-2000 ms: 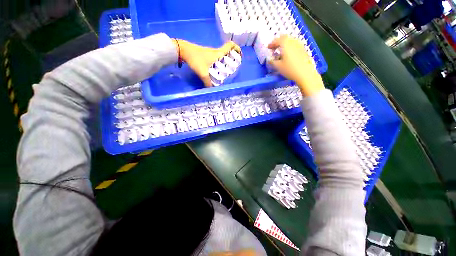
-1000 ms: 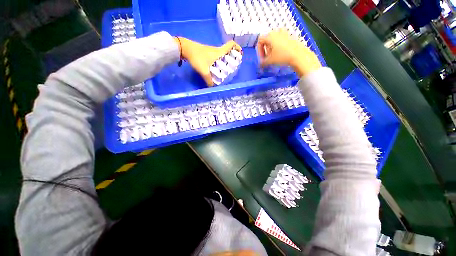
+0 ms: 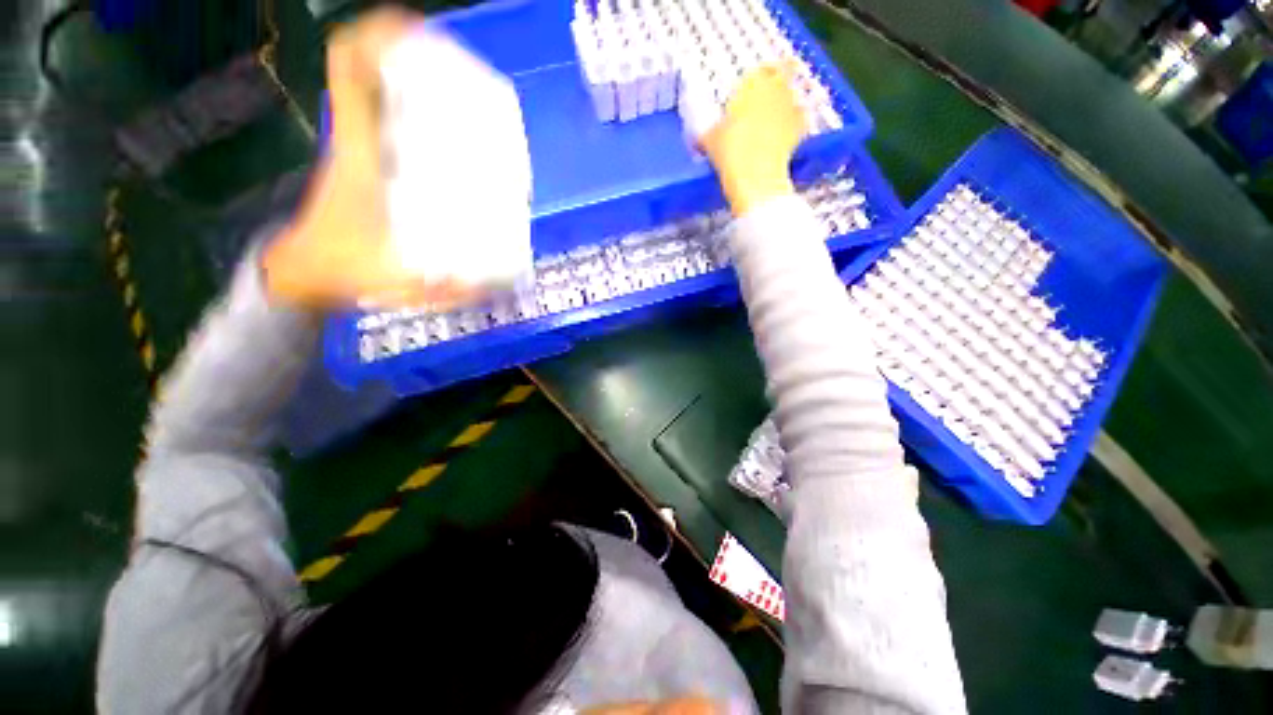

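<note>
My left hand point(image 3: 342, 189) is raised close to the camera, blurred, gripping a white slab of power adapters point(image 3: 454, 161). My right hand point(image 3: 758, 129) is at the adapter rows in the upper left tray point(image 3: 559, 133); its fingertips touch white units at the row's near edge, and whether it grips one is hidden. The upper tray has adapters at its right and bare blue floor at its left. Under it, the lower left tray point(image 3: 461, 366) shows rows of adapters point(image 3: 628, 263).
The right tray point(image 3: 1138, 300) holds rows of adapters with pins up. A small adapter group point(image 3: 758, 464) is partly behind my right forearm. A red-marked label sheet point(image 3: 747, 576) lies at the bench edge. Two loose adapters point(image 3: 1134, 631) lie beside a whitish bottle point(image 3: 1236, 636) at far right.
My left hand has risen up and left with its adapters, close to the camera. My right hand has moved slightly up, its forearm left, uncovering the right tray. The view has shifted.
</note>
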